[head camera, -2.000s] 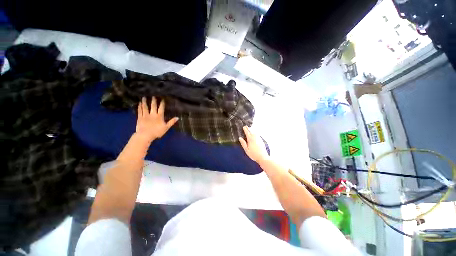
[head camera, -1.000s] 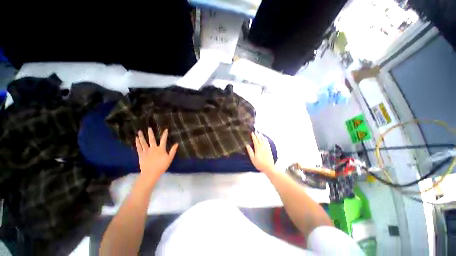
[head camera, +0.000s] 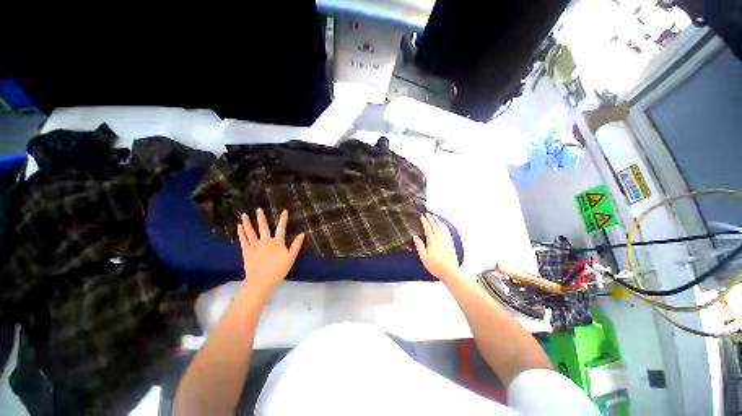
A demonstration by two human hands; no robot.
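A dark plaid garment (head camera: 342, 207) with pale check lines lies spread on the navy padded board (head camera: 183, 236). A plainer dark strip runs along its far side. My left hand (head camera: 268, 252) lies flat with fingers spread on the garment's near edge and the board. My right hand (head camera: 438, 248) lies palm down at the garment's right end, over the board. Neither hand grips anything that I can see. The cloth under the palms is hidden.
A plaid pile (head camera: 89, 244) drapes over the left end of the white table (head camera: 342, 305). The steam iron (head camera: 521, 291) rests at the table's right edge, with hoses (head camera: 675, 288) running right. Dark hanging garments (head camera: 179, 57) fill the top. A green container (head camera: 582, 345) stands lower right.
The near edge of the garment has come down towards me and the cloth lies flatter. Both hands have moved nearer the board's front edge. The view has shifted, showing the iron fully.
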